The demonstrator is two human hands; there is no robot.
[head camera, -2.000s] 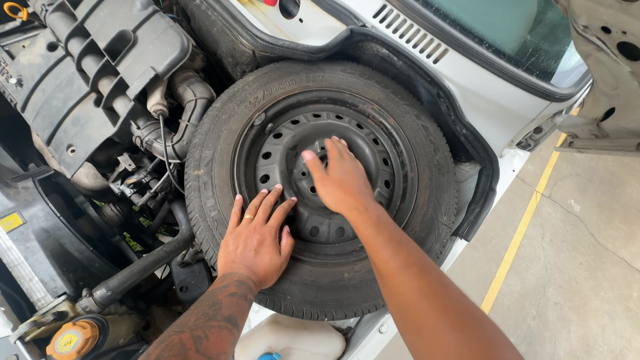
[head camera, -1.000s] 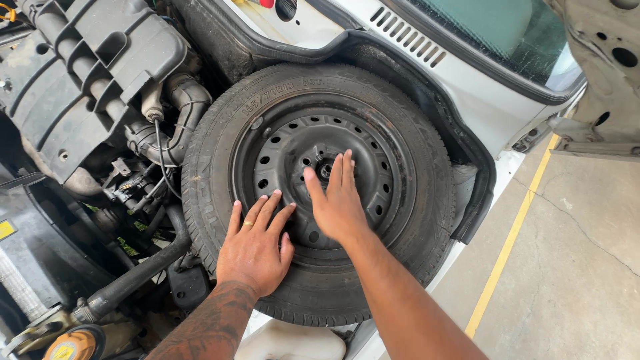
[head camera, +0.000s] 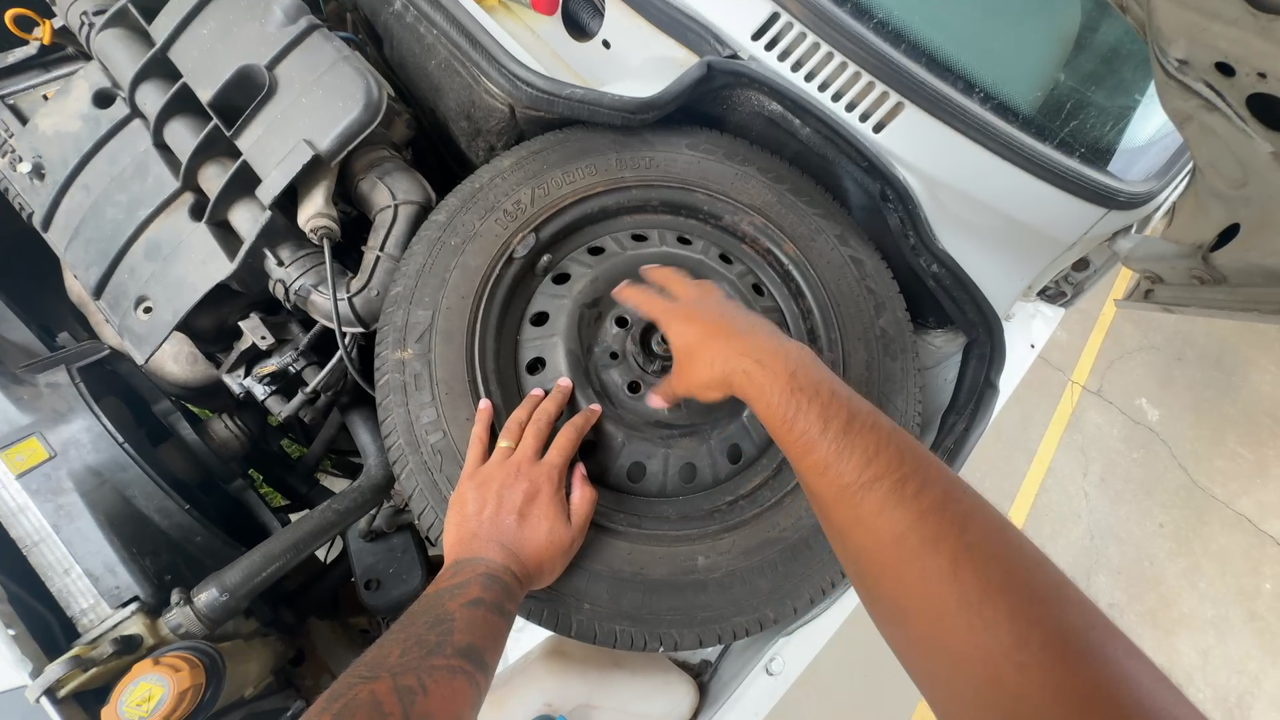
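Observation:
A spare tire (head camera: 640,580) on a black steel wheel rim (head camera: 560,290) lies flat in the engine bay. My left hand (head camera: 525,490) rests palm down on the tire's sidewall and the rim's lower left edge, fingers spread. Over the wheel's center, my right hand (head camera: 700,335) is slightly blurred, its thumb and fingers apart and curved around the center fastener (head camera: 655,350). No grip on that fastener can be made out. Part of the wheel's right side is hidden under the right hand and forearm.
Left of the tire are the engine cover (head camera: 190,150), a ribbed air intake hose (head camera: 390,220) and a black coolant hose (head camera: 290,545). An orange cap (head camera: 155,690) and a white plastic reservoir (head camera: 590,685) sit lower down. A rubber seal (head camera: 960,290) curves around the tire's right.
My right hand has turned from fingers pointing up to reaching leftward over the wheel's center. My left hand has stayed on the tire and rim.

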